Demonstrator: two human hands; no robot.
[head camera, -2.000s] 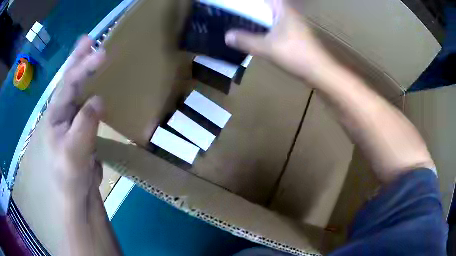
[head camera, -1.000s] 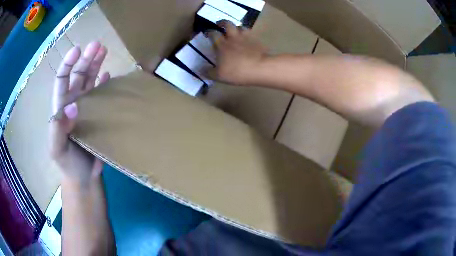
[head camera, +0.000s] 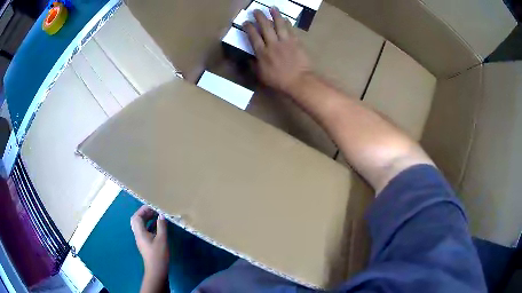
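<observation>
The brown shipping carton (head camera: 400, 111) stands open in front of me, its near flap (head camera: 217, 183) across the middle of the view. Inside, several boxes with white narrow sides and dark broad faces are grouped at the far left. My right hand (head camera: 280, 54) lies on this group (head camera: 238, 40), fingers spread on the white sides; its thumb is hidden. One separate white-sided box (head camera: 226, 90) shows nearer, just beyond the flap. My left hand (head camera: 151, 237) is below the flap's near edge, thumb and fingers apart, with nothing visible in it.
A cardboard sheet (head camera: 68, 91) lies at left over a conveyor with metal rollers (head camera: 37, 206) and a white side rail. A dark red strip (head camera: 26, 237) is at the lower left. A yellow-orange tape roll (head camera: 55, 19) sits on the far green surface. Other carton flaps spread at right.
Boxes beside the separate one have moved away from me into the far group, with my right hand. My left hand has left the flap's left corner and moved down and right. The flap remains folded inward.
</observation>
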